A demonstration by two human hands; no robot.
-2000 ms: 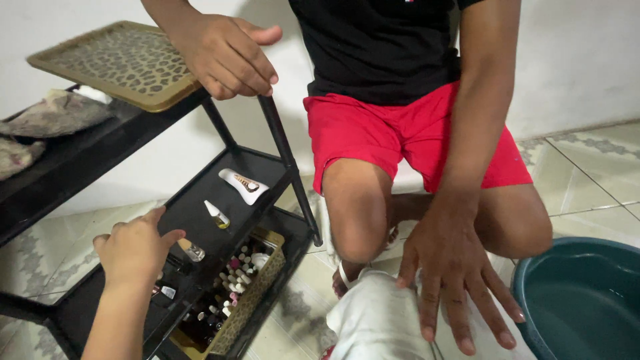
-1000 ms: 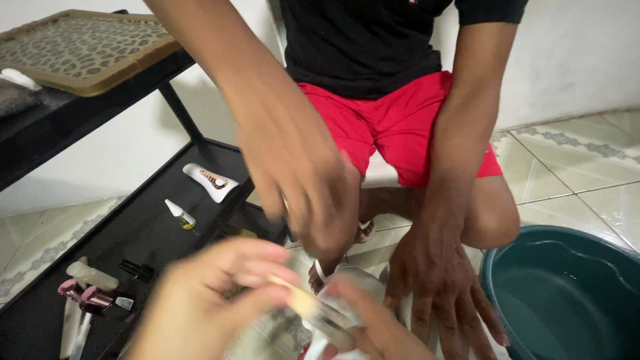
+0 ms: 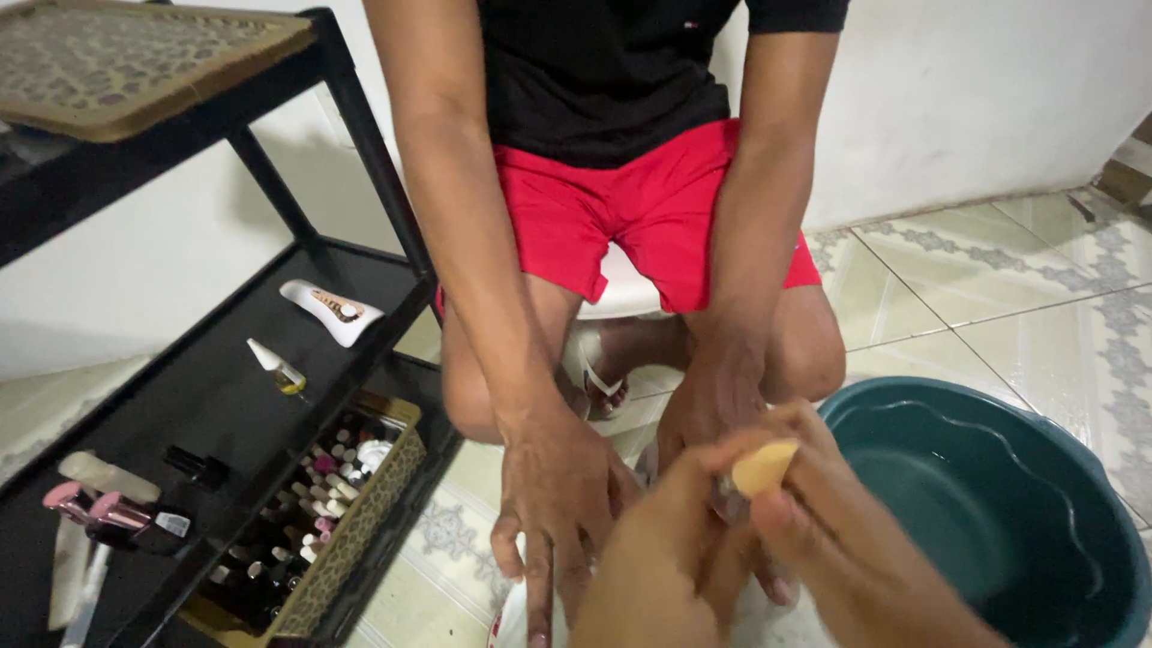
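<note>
My left hand [image 3: 652,558] and my right hand [image 3: 837,513] meet at the lower centre right, fingers closed around a small glass bottle with a pale yellow cap [image 3: 763,468]. The cap shows between my fingertips; the glass is mostly hidden and blurred. Just beyond, a seated person holds out both hands, palms down: one hand [image 3: 558,504] lies left of mine with fingers spread, the other hand [image 3: 720,396] is partly hidden behind my fingers. Part of a white cloth or cover [image 3: 513,616] shows beneath the person's hands.
A black shelf cart [image 3: 234,310] on the left carries a white device [image 3: 331,312], a white-capped bottle [image 3: 277,366], pink-capped bottles [image 3: 117,517] and files. Below is a basket [image 3: 396,468] of polish bottles. A teal basin [image 3: 990,504] of water stands on the right.
My left hand has come from over the cart to the centre and now meets my right hand at the bottle. The person's hand that was on the cart's frame has come down beside the other.
</note>
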